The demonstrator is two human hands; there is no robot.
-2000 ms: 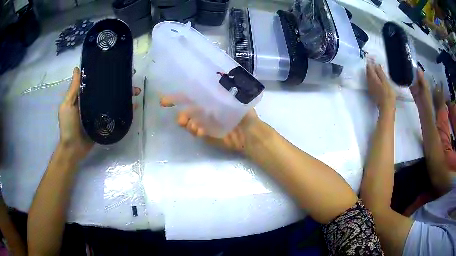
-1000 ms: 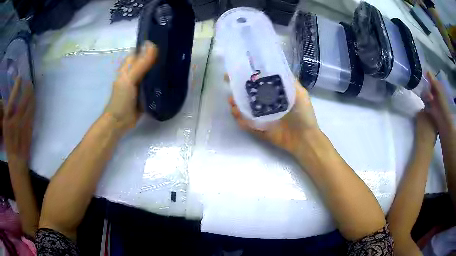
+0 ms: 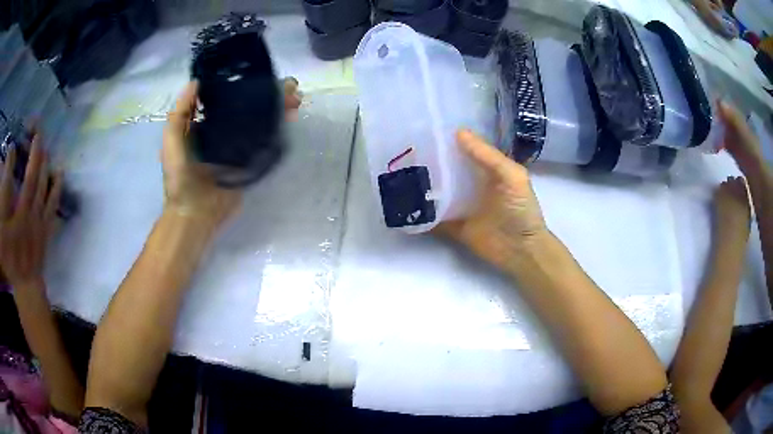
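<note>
My left hand (image 3: pixel 199 161) holds a black cover (image 3: pixel 237 106) above the bench at the left; the cover is tilted and somewhat blurred, its long shape foreshortened. My right hand (image 3: pixel 500 199) grips a frosted translucent tank body (image 3: pixel 415 102) by its lower right side, with the thumb on the outer wall. The tank's open side faces me. A square black fan (image 3: pixel 406 197) sits at its lower end, with a short red wire above it. The cover and the tank are apart.
Part-assembled units (image 3: pixel 564 102) are stacked at the upper right. Black cups (image 3: pixel 339 25) stand at the back. Small black parts (image 3: pixel 222 32) lie behind the cover. A small black piece (image 3: pixel 306 350) lies near the front edge. Other people's hands show at left (image 3: pixel 30 212) and right (image 3: pixel 736 186).
The black cover has turned and tilted in my left hand, after moving right and then back left. The tank has turned in my right hand. The view has shifted, with another person's hand now visible at left.
</note>
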